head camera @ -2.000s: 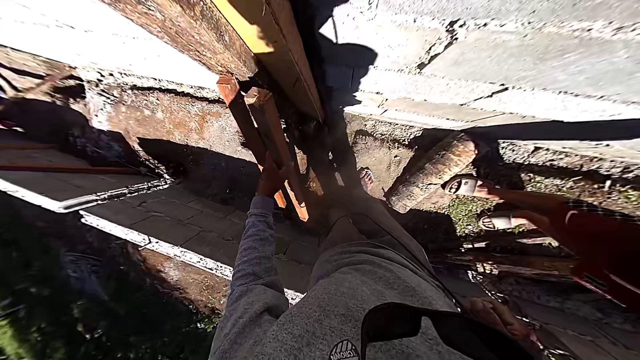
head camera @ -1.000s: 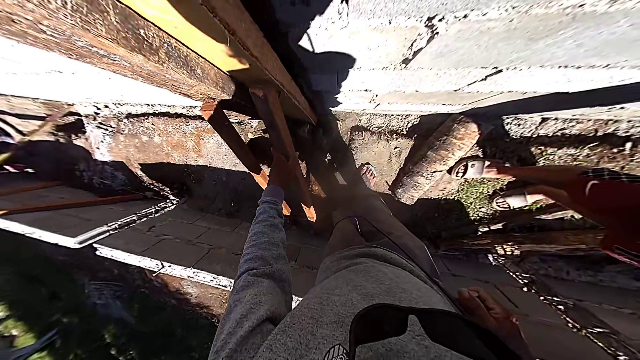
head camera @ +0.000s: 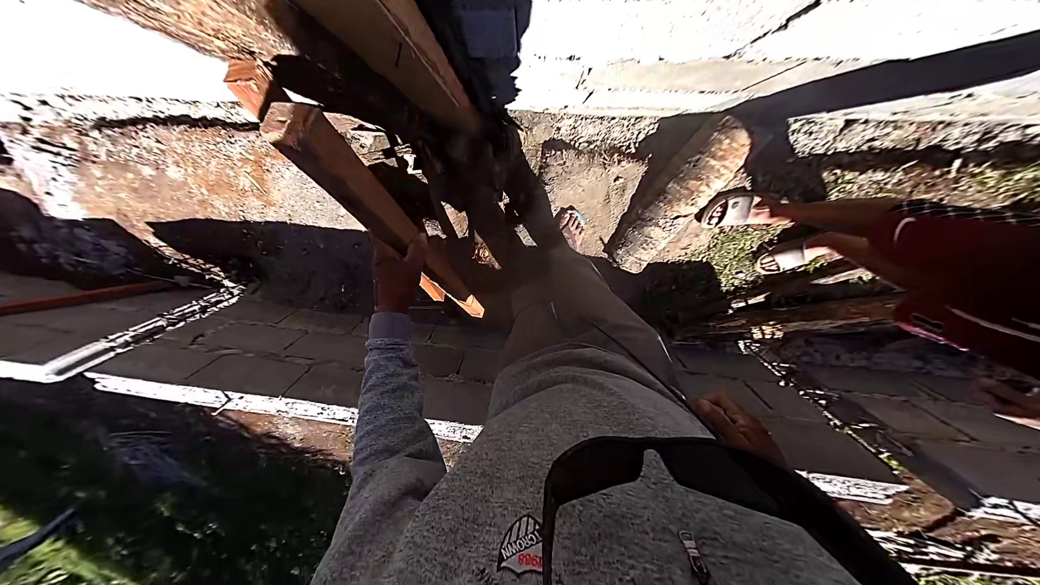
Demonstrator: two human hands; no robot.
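Note:
My left hand (head camera: 396, 272), in a grey sleeve, is wrapped around a squared wooden post (head camera: 345, 179) that slants from upper left to lower right. A second piece of wood (head camera: 252, 85) runs close behind it; its upper end shows beside the post's end. Above them a wider wooden beam (head camera: 398, 53) leans in from the top. My right hand (head camera: 739, 426) rests low at my right side, near the hip, with its fingers loosely bent. Whether it holds anything is not visible.
A log (head camera: 691, 191) lies on the dirt ahead. On the right stands a person in sandals and red clothing (head camera: 967, 268). Concrete block walls (head camera: 325, 357) run across behind my hands and at the top. An orange bar (head camera: 89, 296) lies at the left.
The held post's upper end has swung left, away from the wide beam, compared with one second ago. The view has shifted a little.

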